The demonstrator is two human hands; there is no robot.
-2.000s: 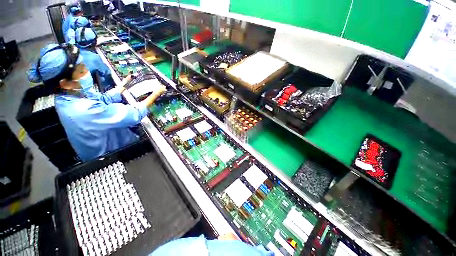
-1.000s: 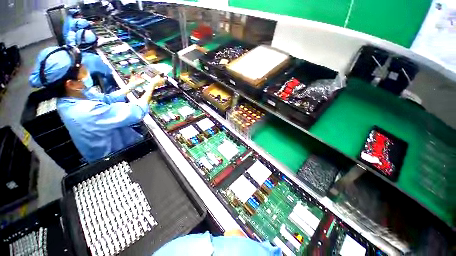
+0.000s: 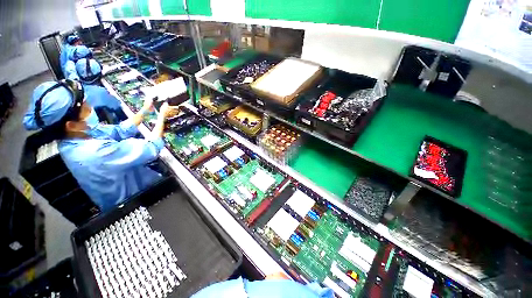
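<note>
The nearest green circuit board (image 3: 319, 243) lies in its black carrier on the line, with white flat blocks (image 3: 284, 224), blue components and white strips on it. A blue sleeve of mine (image 3: 256, 289) shows at the bottom edge. A small strip of skin, seemingly my left hand (image 3: 276, 276), shows just above it at the line's pale edge. Its fingers and anything in them are hidden or cut off. My right hand is not in view.
A black bin with rows of white-silver parts (image 3: 131, 256) stands left of the line. A small tray of red parts (image 3: 434, 166) lies on the green shelf at right. A worker in blue (image 3: 111, 157) holds a white piece above the line.
The view has shifted slightly. The other worker's hands have risen off the line with a white piece. My sleeve stays at the bottom edge, and the boards look unchanged.
</note>
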